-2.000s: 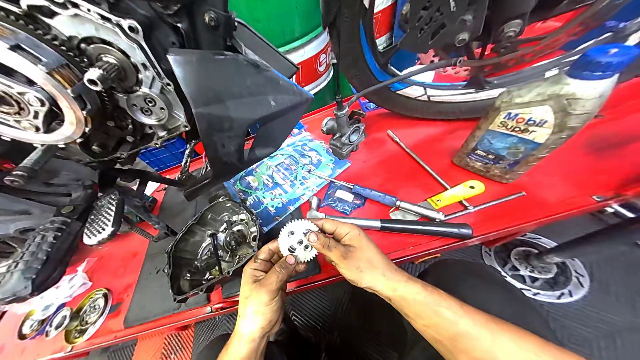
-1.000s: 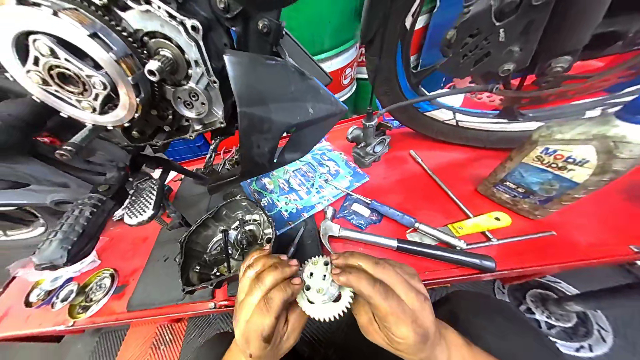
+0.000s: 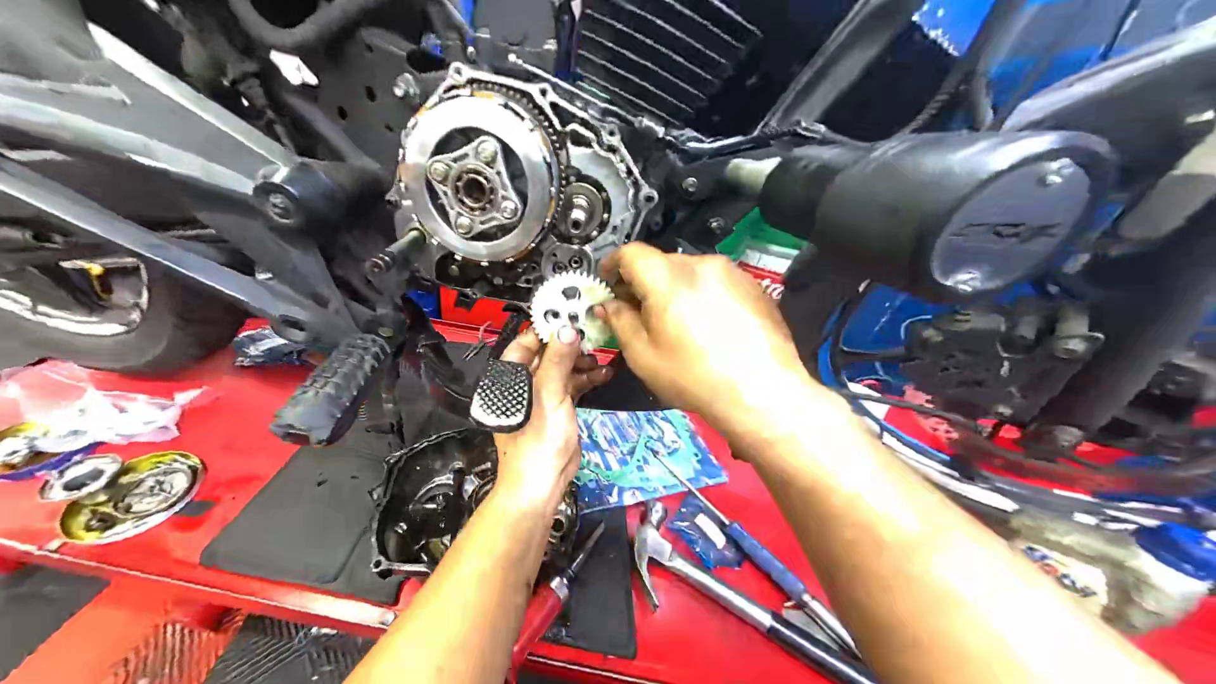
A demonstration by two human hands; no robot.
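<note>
A white toothed gear (image 3: 568, 309) is held between my two hands, just below the open engine case. My left hand (image 3: 556, 380) grips it from below, thumb on its face. My right hand (image 3: 698, 328) pinches its right side with thumb and fingers; part of the gear is hidden there. Behind and above sit the round clutch assembly (image 3: 475, 185) and a splined shaft (image 3: 579, 214) in the engine case (image 3: 622, 171). A small gear with holes (image 3: 567, 258) shows right above the held one. The rubber-topped pedal (image 3: 502, 394) stands in front of my left hand.
On the red bench (image 3: 275, 399) lie an engine side cover (image 3: 418, 513), a gasket sheet (image 3: 617, 456), a claw hammer (image 3: 703, 579), a red-handled screwdriver (image 3: 546, 603) and a blue-handled tool (image 3: 769, 565). A footrest (image 3: 332, 389) juts out at left, an oil bottle (image 3: 1102, 570) stands at right.
Both hands have carried the gear from over the bench edge up to the engine case. The right hand has moved to the gear's right side. The view has shifted up and left toward the engine.
</note>
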